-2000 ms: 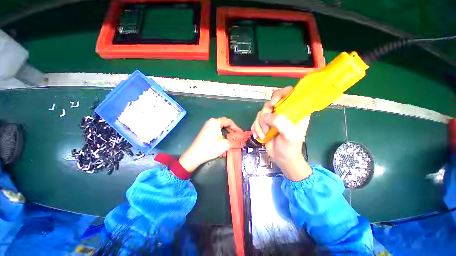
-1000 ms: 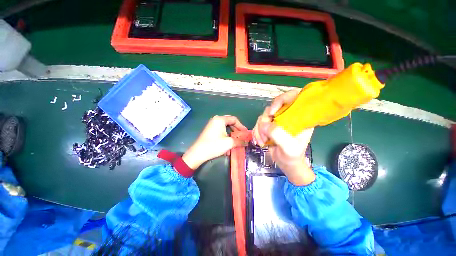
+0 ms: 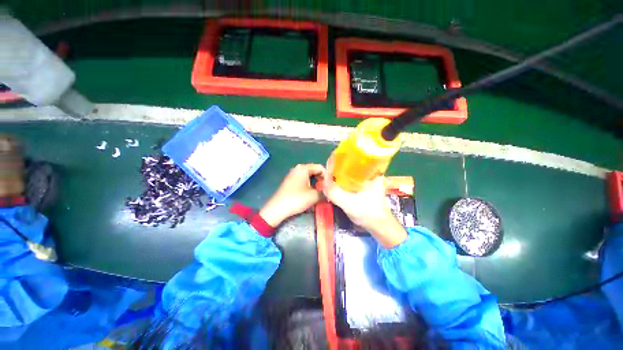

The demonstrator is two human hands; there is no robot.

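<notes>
My right hand [image 3: 362,203] grips the yellow electric screwdriver [image 3: 364,154], which stands nearly upright over the far end of the open tablet. Its tip is hidden under my hand. My left hand [image 3: 298,193] is at the far left corner of the orange-red foam frame [image 3: 326,266], fingers bent close together; whether it holds a small part cannot be seen. The tablet [image 3: 367,277] lies in the frame, its large silver battery toward me, partly covered by my right sleeve. Small boards [image 3: 402,209] show at its far end, right of my right hand.
A blue bin [image 3: 217,154] with white parts stands left, beside a dark pile of small parts [image 3: 164,195]. A round screw dish [image 3: 475,227] lies right. Two framed tablets [image 3: 264,89] [image 3: 402,113] lie on the conveyor beyond the pale strip. Another person's blue sleeve [image 3: 24,253] shows far left.
The screwdriver has swung from leaning right to nearly upright, and its cord now crosses the upper right. More of the tablet's far end shows. The person at far left has come further into view.
</notes>
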